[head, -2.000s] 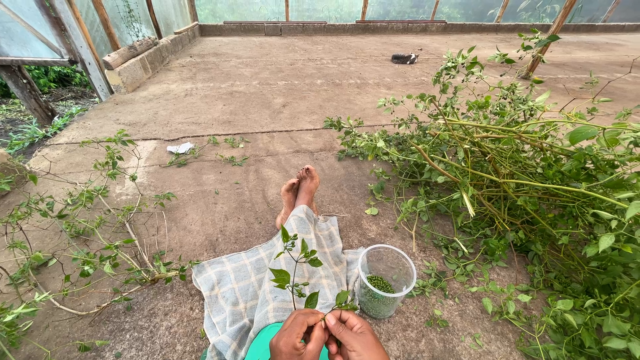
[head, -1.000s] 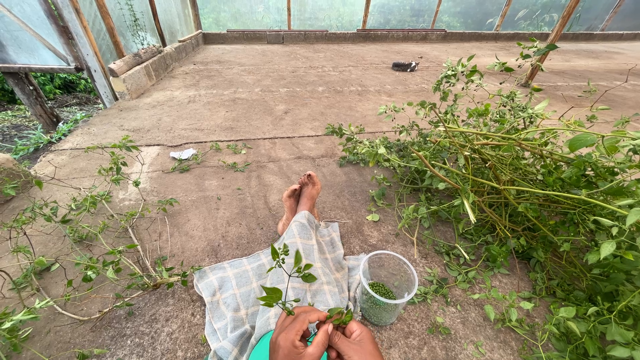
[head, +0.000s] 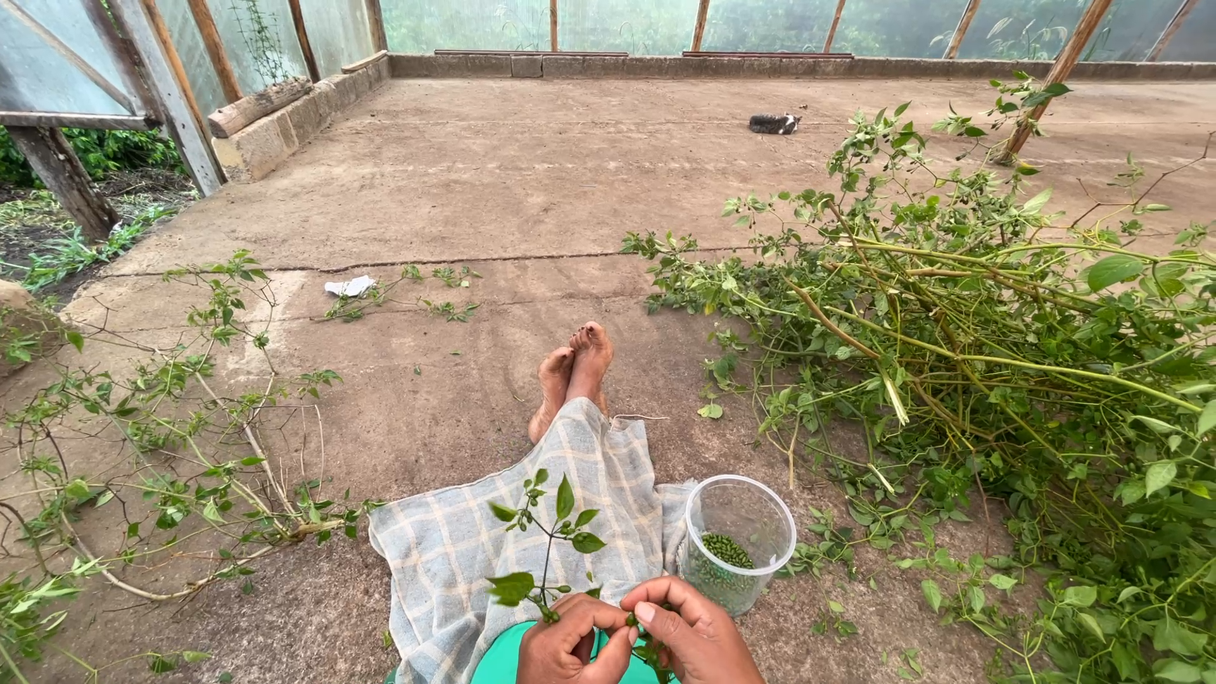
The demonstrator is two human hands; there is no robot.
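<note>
My left hand (head: pixel 575 641) grips a leafy green sprig (head: pixel 546 560) that rises above its fingers, with small green fruits near its stem. Beside it, nearly touching, my right hand (head: pixel 693 627) has its thumb and fingertips closed at a small green fruit (head: pixel 633 619) on the same sprig. Both hands are over a turquoise surface (head: pixel 508 655) at my lap, partly hidden by them. A checked cloth (head: pixel 456 541) covers my legs. Just right of the cloth stands a clear plastic bucket (head: pixel 741 503), partly filled with small green fruits (head: pixel 726 551).
A big heap of cut leafy branches (head: pixel 950 361) lies at the right. Thinner, sparser branches (head: pixel 247 437) spread at the left. My bare feet (head: pixel 575 375) rest on the concrete floor. Farther off are a white scrap (head: pixel 350 286), a dark-and-white object (head: pixel 774 123) and a slanted wooden post (head: pixel 1059 81).
The sprig's top has shifted and tilted a little between the frames. Both hands stay close together on it, with the right fingers slightly rearranged. The bucket and the cloth have not plainly moved.
</note>
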